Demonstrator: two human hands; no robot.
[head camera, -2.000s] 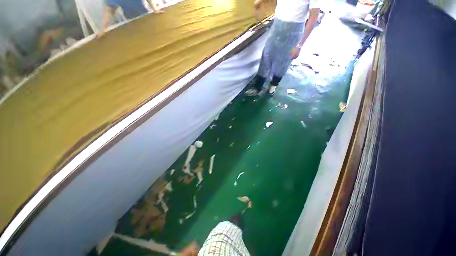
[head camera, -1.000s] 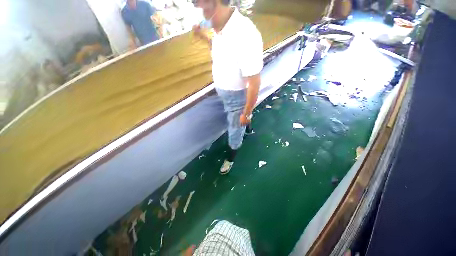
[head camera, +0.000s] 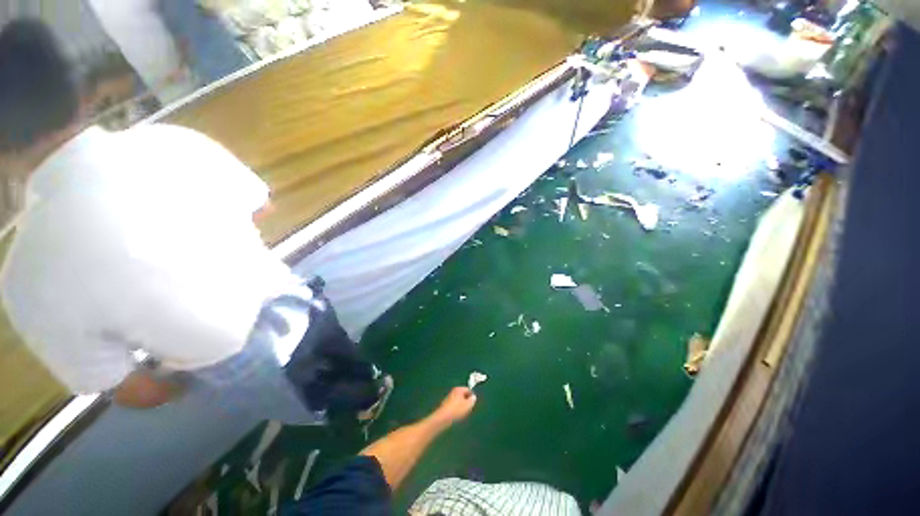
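Note:
My left hand (head camera: 456, 403) reaches over the floor from the bottom, in a dark sleeve. Its fingers look curled; whether they hold anything cannot be told. A small white scrap (head camera: 477, 380) shows just past the fingertips and looks to lie on the floor. My right hand is not in view. Navy fabric (head camera: 868, 333) covers the table along the right side. A thin yellowish strip (head camera: 792, 310) lies along its brown edge. Checked cloth (head camera: 494, 496) shows at the bottom edge.
A person in a white shirt (head camera: 151, 242) bends close at left, beside the table with mustard fabric (head camera: 373, 111). Grey-white cloth (head camera: 434, 242) hangs from that table. Scraps, including a white piece (head camera: 562, 281), lie on the green floor (head camera: 646, 353). Another person is partly visible at top left.
The person in white has come nearer, to the left, and bent down. My left arm has come into view, reaching forward. The view has shifted.

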